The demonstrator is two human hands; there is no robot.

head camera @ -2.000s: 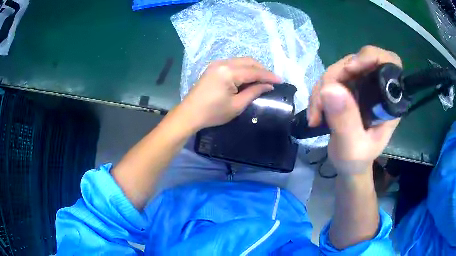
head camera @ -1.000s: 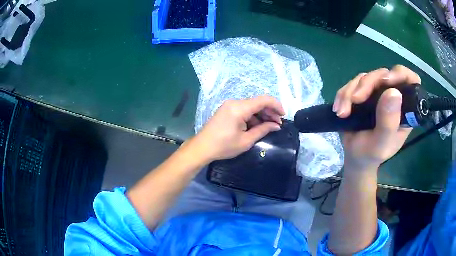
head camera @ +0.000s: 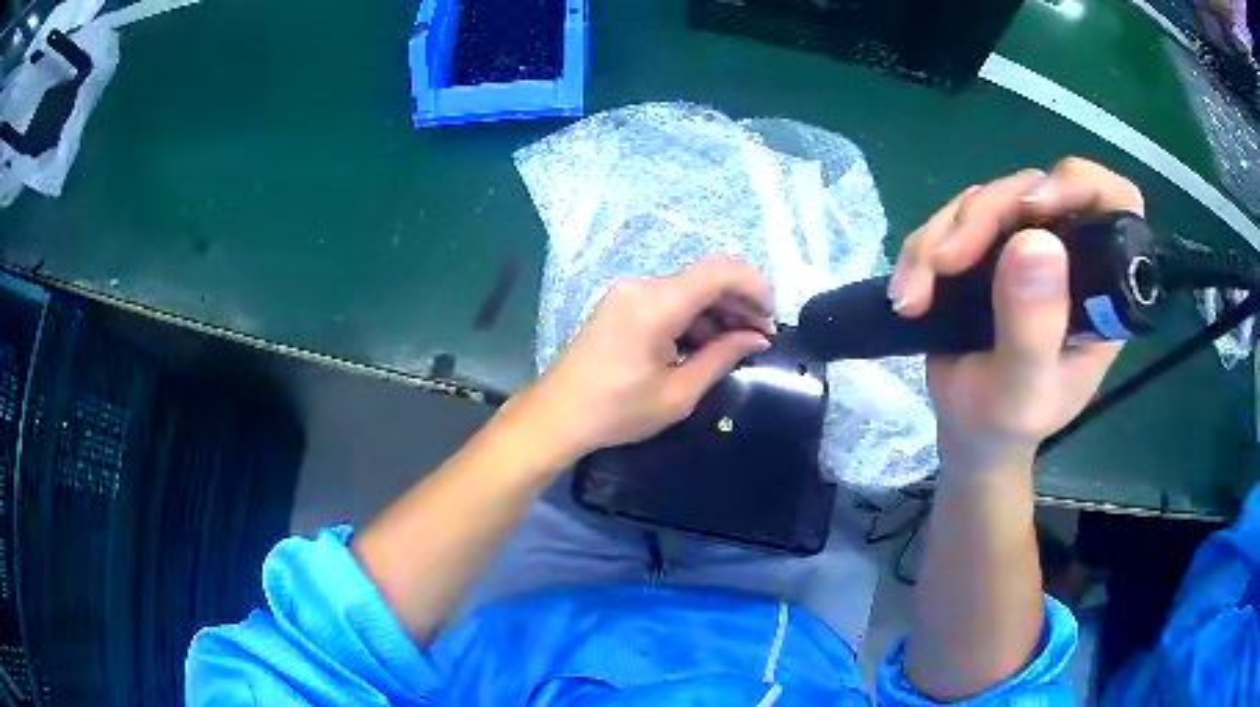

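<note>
A glossy black device housing (head camera: 705, 470) lies over the bench edge and my lap, its top edge by the bubble wrap (head camera: 650, 180). My left hand (head camera: 650, 345) is at the housing's top edge, thumb and fingertips pinched together at the screwdriver's tip; what they pinch is too small to tell. My right hand (head camera: 1023, 304) is closed around the black electric screwdriver (head camera: 884, 319), held nearly level and pointing left. Its front end is close to my left fingertips. Whether the bit touches a screw is hidden.
A blue parts bin (head camera: 498, 101) with dark contents stands at the back. A large black box (head camera: 857, 35) stands behind the wrap. A black bracket (head camera: 55, 104) lies on white wrapping at far left. Dark crates (head camera: 152, 511) stand at lower left. A blue sleeve (head camera: 1202, 608) shows at right.
The view has tilted up, bringing the whole bin front and the black box into sight. The screwdriver has moved left to my left fingertips, which have come together.
</note>
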